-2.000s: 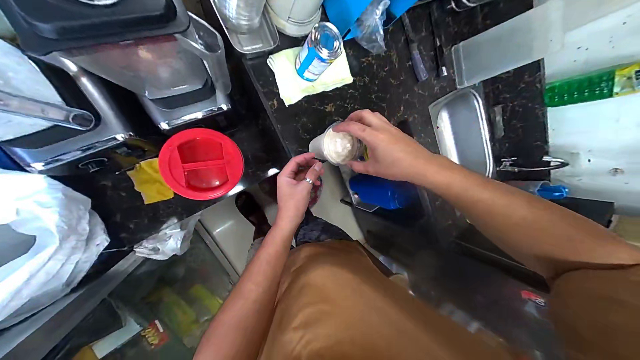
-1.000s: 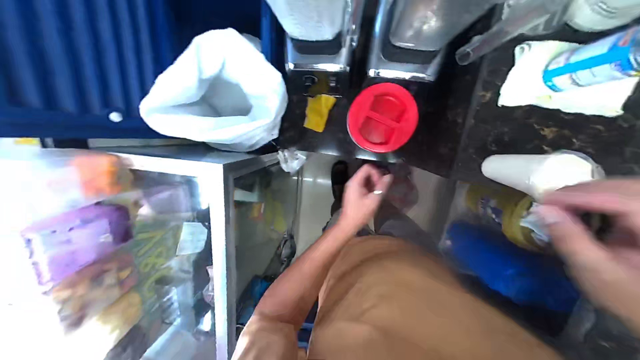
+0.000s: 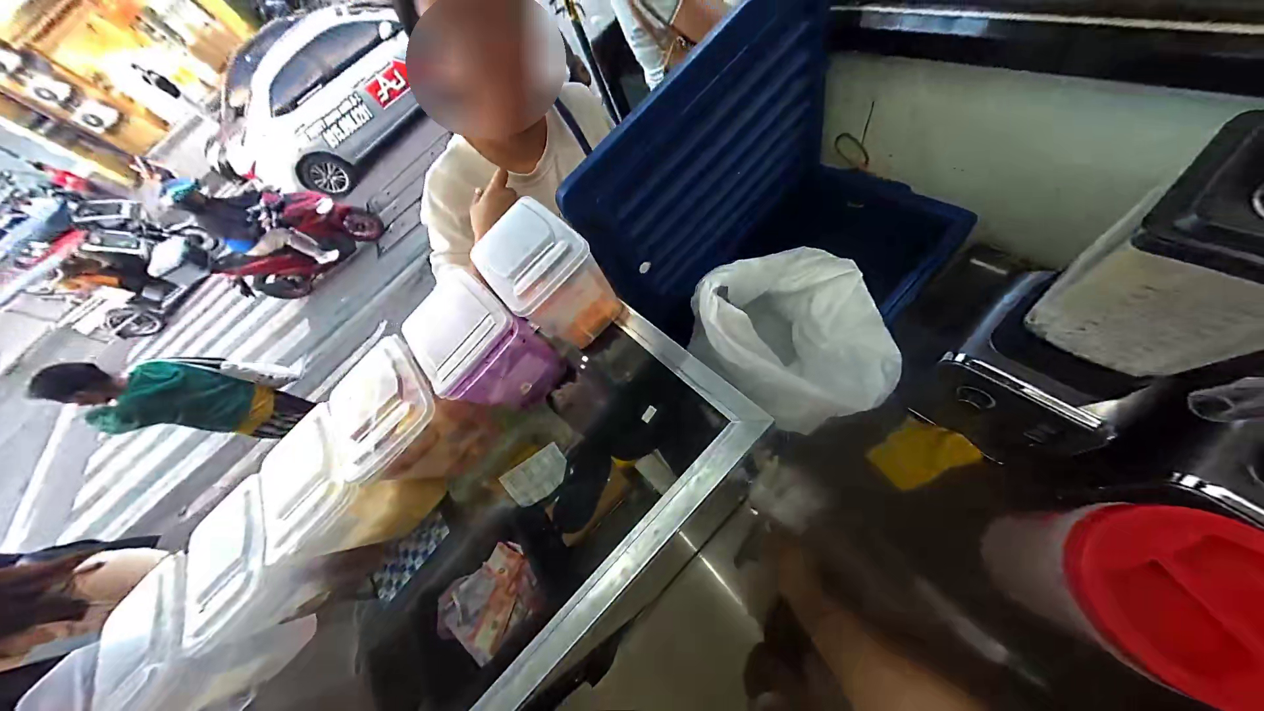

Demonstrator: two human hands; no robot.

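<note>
My left forearm reaches up from the bottom edge, and my left hand (image 3: 785, 548) is a dark blur beside the metal-framed corner of the glass case. A small clear plastic bag (image 3: 790, 489) lies right at my fingers; whether I hold it cannot be told. My right hand is out of view. A large white plastic bag (image 3: 800, 346) stands with its mouth open beyond my left hand. To the right of that hand are a yellow cloth (image 3: 923, 452) and a container with a red lid (image 3: 1175, 592).
Lidded clear containers (image 3: 380, 405) line the top of the glass case (image 3: 681, 474). A blue cooler (image 3: 879, 227) has its lid raised at the back. Blender bases (image 3: 1027, 395) stand at the right. A person (image 3: 513, 148) stands across the counter; vehicles and people are in the street.
The view has swung far left to the street side. My right hand, near a white cup one second ago, has left the view. My left hand is now by the case corner.
</note>
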